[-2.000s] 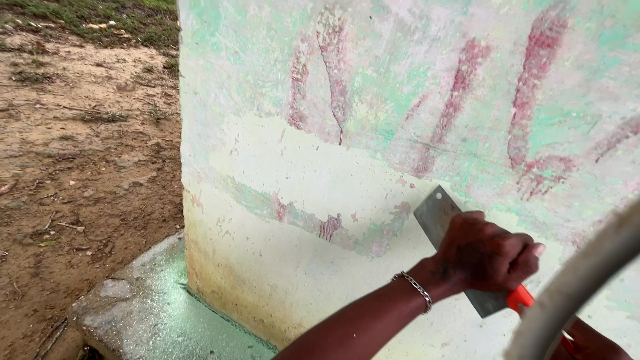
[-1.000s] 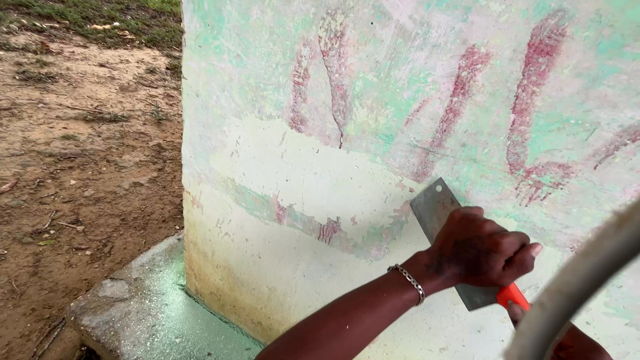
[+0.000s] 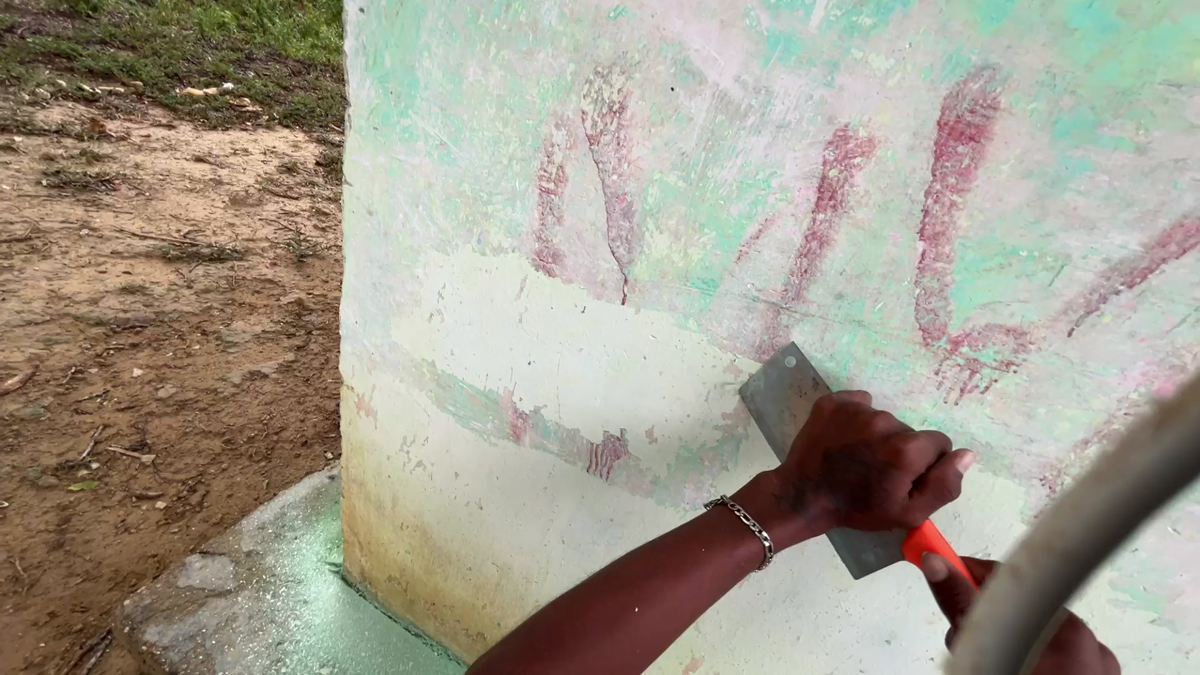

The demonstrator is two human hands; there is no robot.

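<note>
A broad rectangular steel blade with a hole near one corner, part of a scraper-like tool, lies slantwise against a painted wall. My left hand, a chain bracelet at its wrist, is closed over the middle of the blade. At the lower right, my right hand grips the tool's orange handle, partly hidden behind a blurred curved bar. The wall shows worn green and pinkish paint with red strokes, and a paler patch left of the blade. Whether the blade's edge touches the wall is hard to tell.
A blurred grey curved bar crosses the near right side. At the wall's foot, a concrete ledge carries pale flakes and green paint. Bare soil with twigs and stones lies left of the wall's vertical edge, with grass beyond.
Both hands keep their hold on the tool. The blade and my left hand shifted slightly up and left between the two earlier frames; the blade now rests close to its first place.
</note>
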